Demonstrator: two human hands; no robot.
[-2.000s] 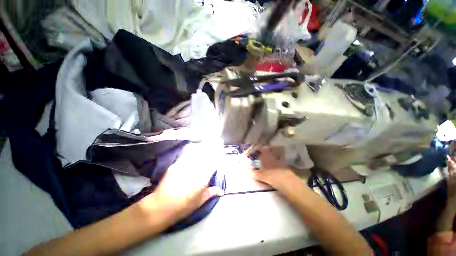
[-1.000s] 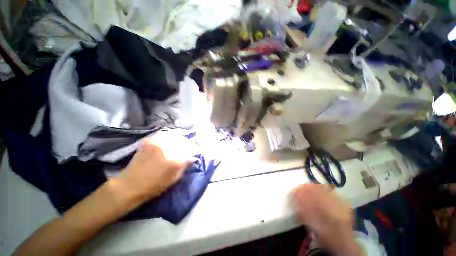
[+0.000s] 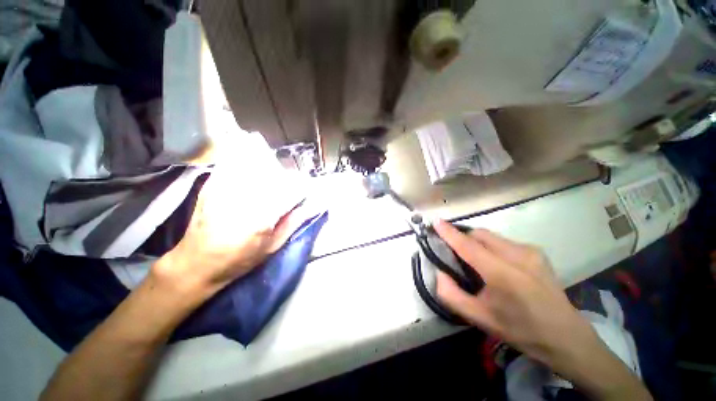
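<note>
The navy, grey and white garment [image 3: 259, 294] lies bunched on the bed left of and under the needle. My left hand [image 3: 228, 223] pinches its edge near the presser foot [image 3: 310, 160], partly lost in glare. My right hand [image 3: 494, 282] holds the black-handled scissors [image 3: 428, 270] over the front of the bed. Their tips point up and left toward the needle area, beside a small pale blue-grey piece [image 3: 377, 185]. Whether the blades are open is unclear in the glare.
The cream machine head [image 3: 510, 55] fills the top, with a round knob [image 3: 436, 41] and paper label [image 3: 600, 59]. Folded white pieces [image 3: 463, 149] lie behind the scissors. A control panel [image 3: 650, 202] is at the right. The white lamp housing [image 3: 184, 86] stands left of the needle.
My right hand has taken the scissors from the bed and brought them left toward the needle. The view has moved closer to the machine. My left hand stays on the garment.
</note>
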